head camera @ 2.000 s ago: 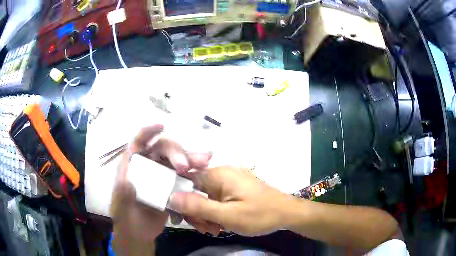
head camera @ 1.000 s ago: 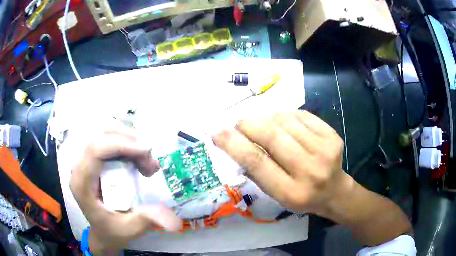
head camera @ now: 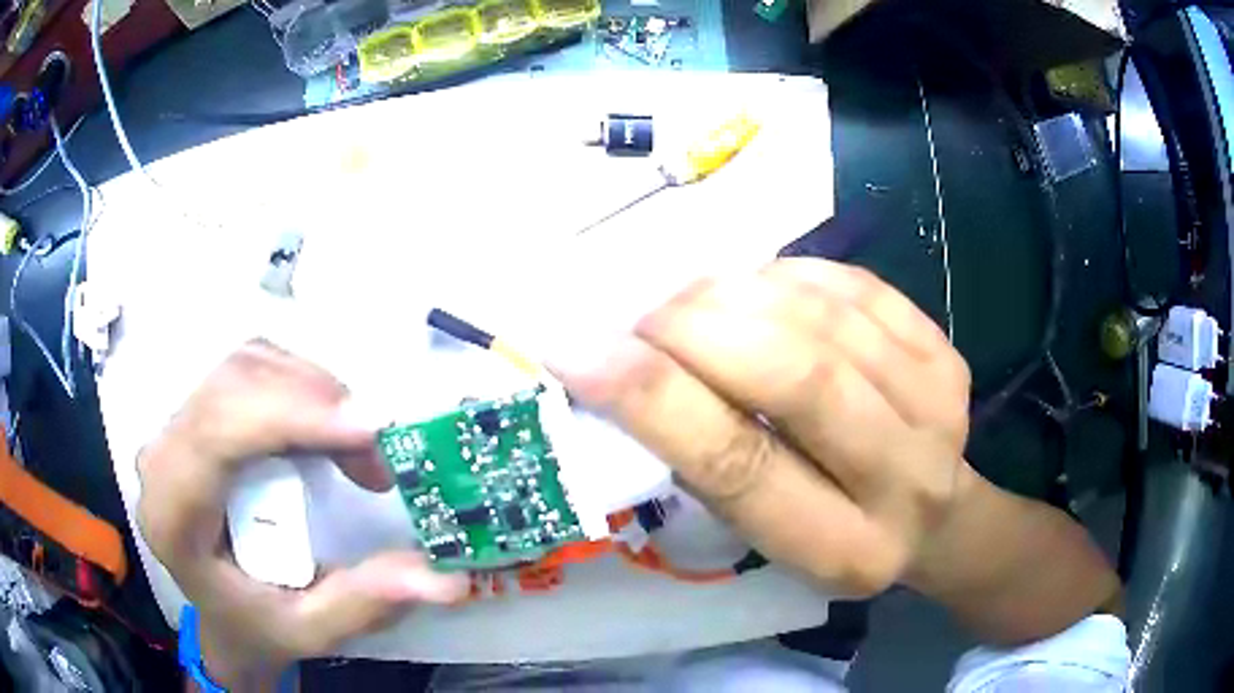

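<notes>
A green circuit board with small components faces up over the white mat. My left hand grips its left side between thumb and a finger. A white charger block also sits inside the curve of my left hand. My right hand is at the board's right, with bent fingers close to its upper right edge. Whether it touches the board or holds anything is not clear. An orange cable lies on the mat, partly behind the board.
A black stick with a tan end, a black capacitor and a yellow-handled screwdriver lie on the mat. A yellow block row is behind it. An orange-edged multimeter is at left, white chargers at far right.
From two seconds to one second ago, my hands moved apart and the green board and orange cable came into view. Since then the view has shifted; my left hand keeps hold of the board.
</notes>
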